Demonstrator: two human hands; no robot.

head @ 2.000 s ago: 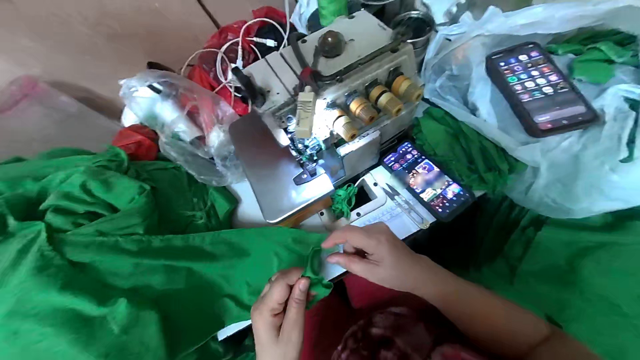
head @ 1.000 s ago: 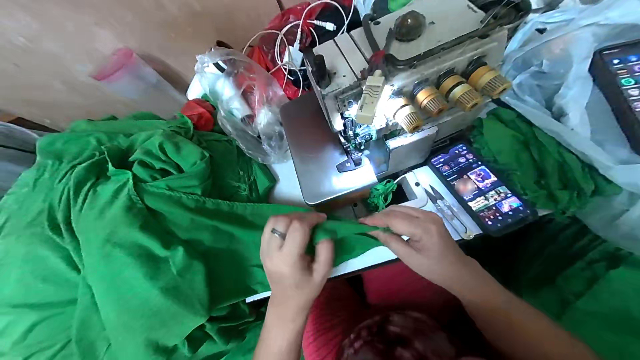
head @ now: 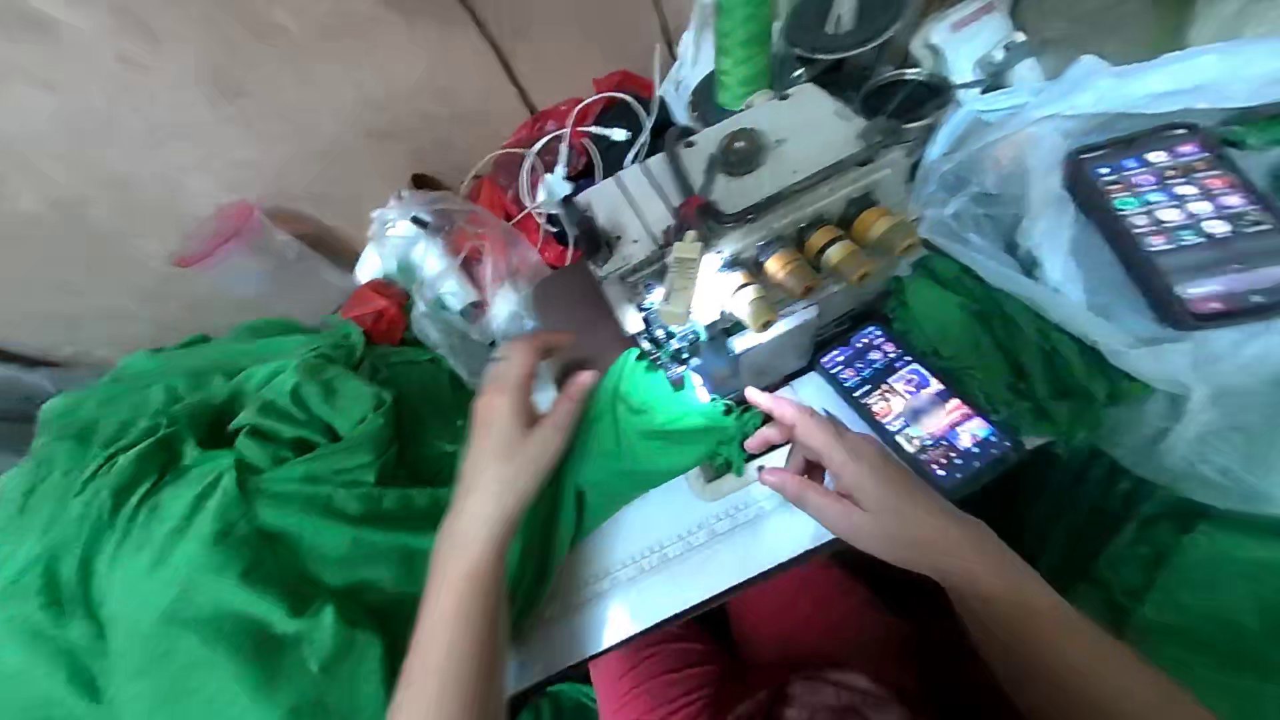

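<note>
Green fabric (head: 640,440) lies over the white work table with its edge at the lit needle area of an overlock sewing machine (head: 750,180). My left hand (head: 520,420), slightly blurred, is above the fabric left of the needle area, fingers apart, with no cloth seen in its grip. My right hand (head: 840,470) is just right of the fabric's edge, beside green thread scraps (head: 740,430), its fingers spread and holding nothing visible. A large heap of the green fabric (head: 230,500) spreads to the left.
A smartphone (head: 915,410) lies right of the machine; another smartphone (head: 1180,220) rests on a plastic bag (head: 1040,150). A clear bag (head: 450,270), red cloth (head: 377,310) and white cables (head: 570,160) are behind on the left. A green thread cone (head: 743,50) stands behind the machine.
The fabric edge, held between both hands in front of the machine earlier, is now at the needle area. Both hands have let go of it, and my left hand has moved toward the machine.
</note>
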